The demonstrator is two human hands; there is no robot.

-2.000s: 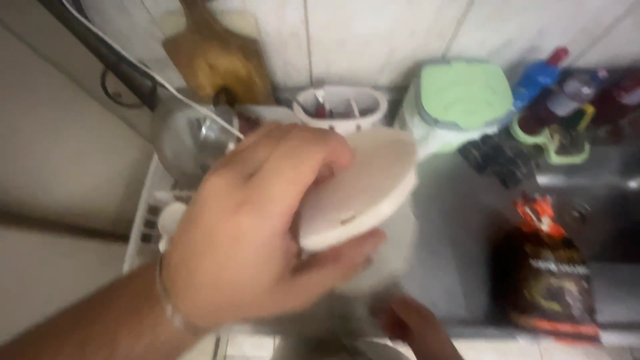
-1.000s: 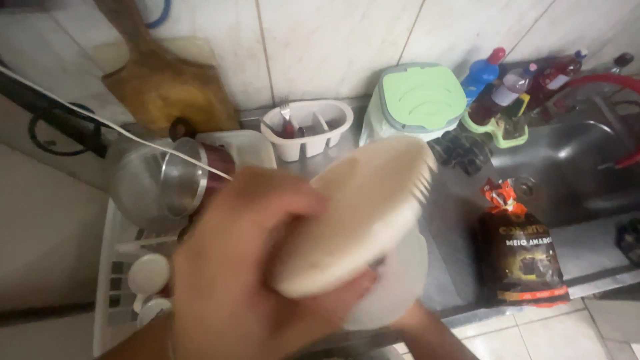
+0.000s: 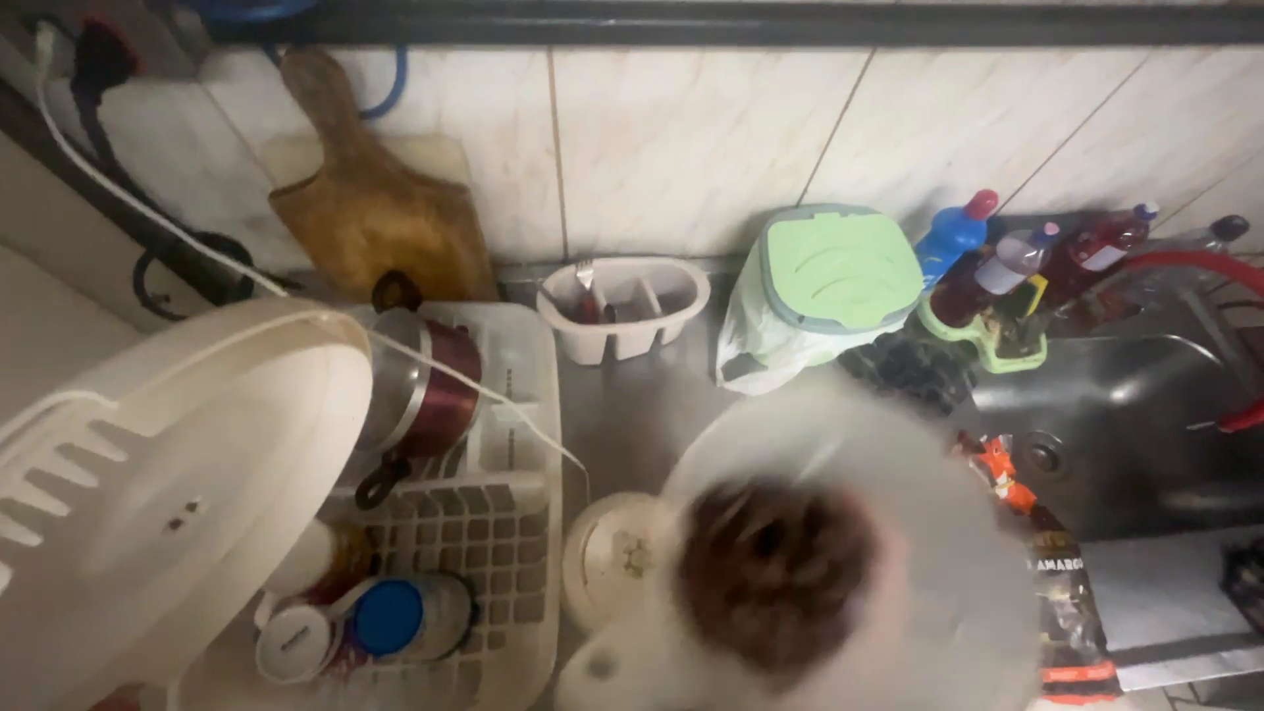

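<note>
A white plastic lid-like piece (image 3: 286,425) with slots along its rim is tilted at the left, its inside facing me. Only a bit of my left hand (image 3: 117,698) shows under its lower edge, holding it. At lower right a translucent round container or sheet (image 3: 948,513) is blurred, with a dark brown mass (image 3: 775,573) in or behind it. A pinkish blur beside that mass may be my right hand, but its grip is hidden. Just left of it are a cream round part (image 3: 607,568) and a white rounded part (image 3: 602,671).
A dish rack (image 3: 533,592) holds a dark red pot (image 3: 449,390) and a blue-capped jar (image 3: 388,617). Behind stand a wooden cutting board (image 3: 395,227), a cutlery holder (image 3: 627,341) and a green-lidded bin (image 3: 844,267). Bottles (image 3: 953,237), a sink (image 3: 1116,434) and a printed bag (image 3: 1071,612) are at right.
My left hand has moved the white slotted piece from the middle to the far left, where its inside now shows. The dark brown mass has come into sight at lower right.
</note>
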